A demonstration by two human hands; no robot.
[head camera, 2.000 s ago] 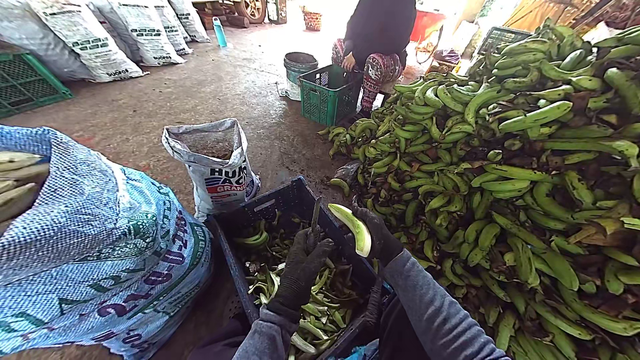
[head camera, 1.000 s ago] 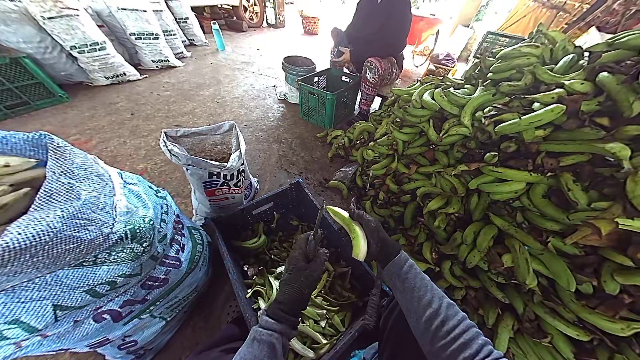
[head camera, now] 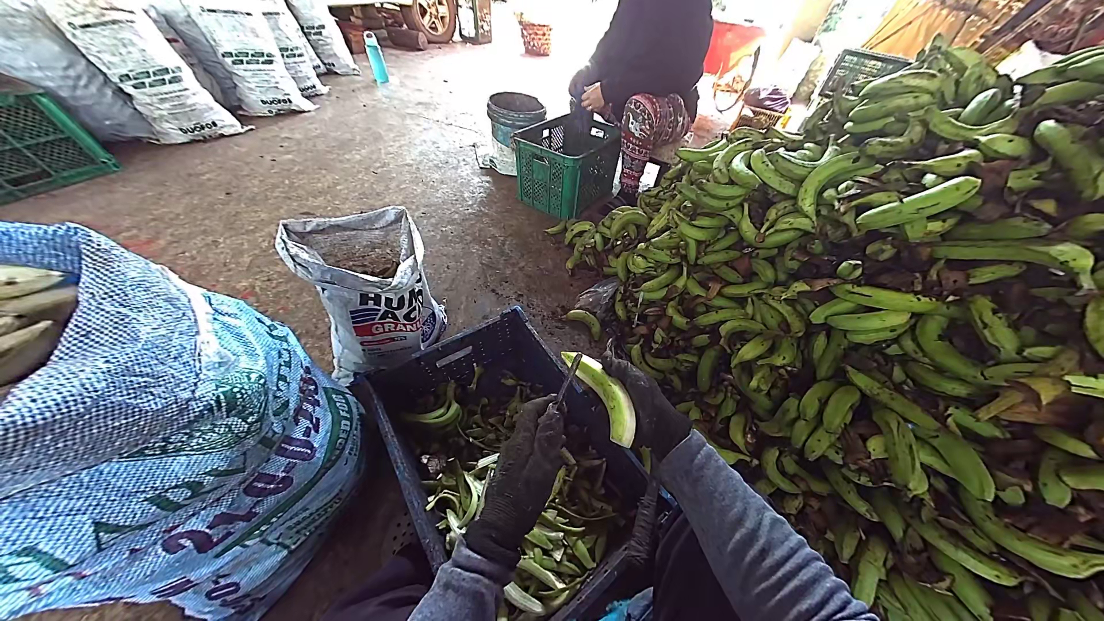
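Note:
My left hand [head camera: 526, 474], in a dark glove, is closed on a knife [head camera: 568, 379] whose blade points up against the upper end of a partly peeled green plantain [head camera: 608, 397]. The plantain is held upright and curved by my right hand [head camera: 647, 405], also gloved. Pale flesh shows along part of it, with green skin on the rest. Both hands are above a dark plastic crate [head camera: 392, 466] holding strips of peel [head camera: 552, 552]. Beside the crate, on the right, rises a large heap of green plantains [head camera: 862, 345].
A woven sack [head camera: 216, 414] of peeled plantains stands at left, an opened white sack [head camera: 371, 310] behind the crate. Farther back are a green crate [head camera: 569, 164], a bucket [head camera: 515, 116], a seated person [head camera: 655, 60], a turquoise bottle [head camera: 376, 59] and full white sacks [head camera: 241, 56].
The plantain and both hands have shifted only slightly over the crate. The knife blade is now against the plantain's upper end.

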